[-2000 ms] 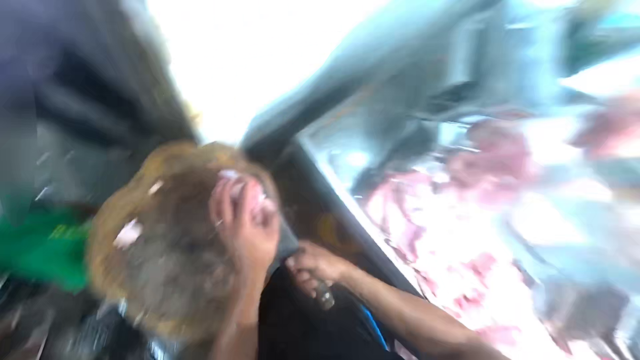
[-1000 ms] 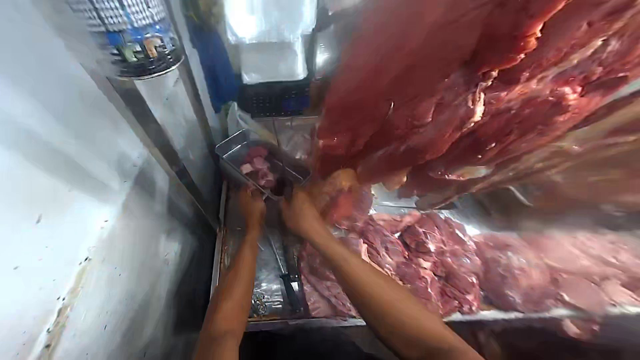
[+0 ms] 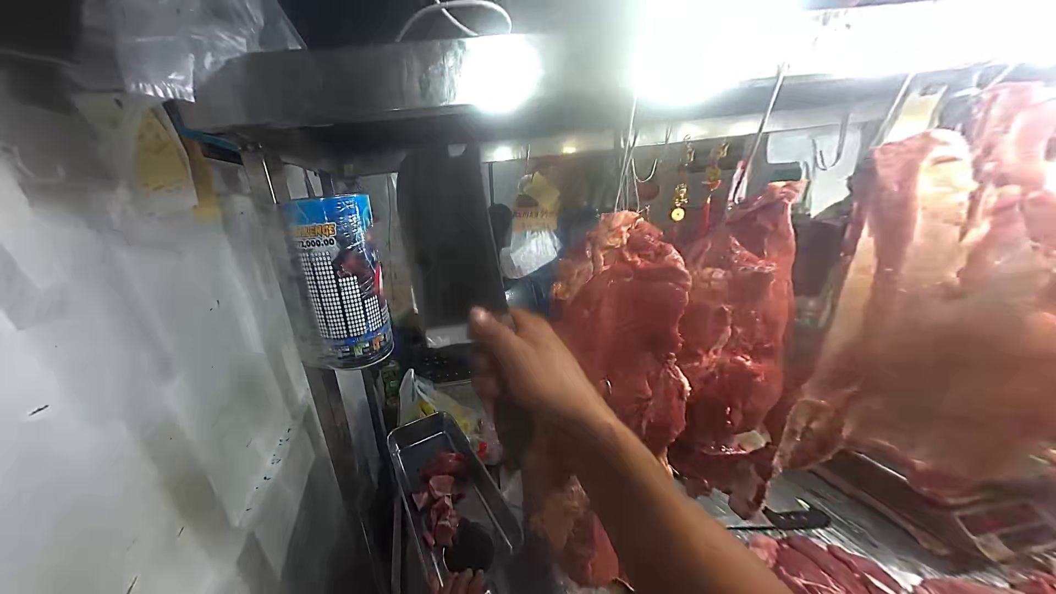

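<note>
My right hand (image 3: 540, 363) is raised near the middle of the view, closed around the handle of a wide, dark-bladed cleaver (image 3: 452, 239). The blade points up, below a metal beam. At the bottom edge, only the fingers of my left hand (image 3: 462, 582) show, by the near end of a metal tray (image 3: 398, 450); its grip is hidden. Small pieces of red meat (image 3: 441, 495) lie in the tray beside a dark round shape. Large cuts of meat (image 3: 631, 330) hang just right of my right hand.
A wrapped cylindrical can (image 3: 340, 280) is fixed to the post at left, beside a white wall (image 3: 148, 396). Overhead runs the metal beam (image 3: 346, 87) with bright lights. More meat (image 3: 932, 330) hangs at right, above a knife (image 3: 796, 518) and sliced meat (image 3: 825, 565) on the counter.
One second ago both hands were at the tray, lower down. My right hand has risen and now holds the cleaver upright. The view has tilted up.
</note>
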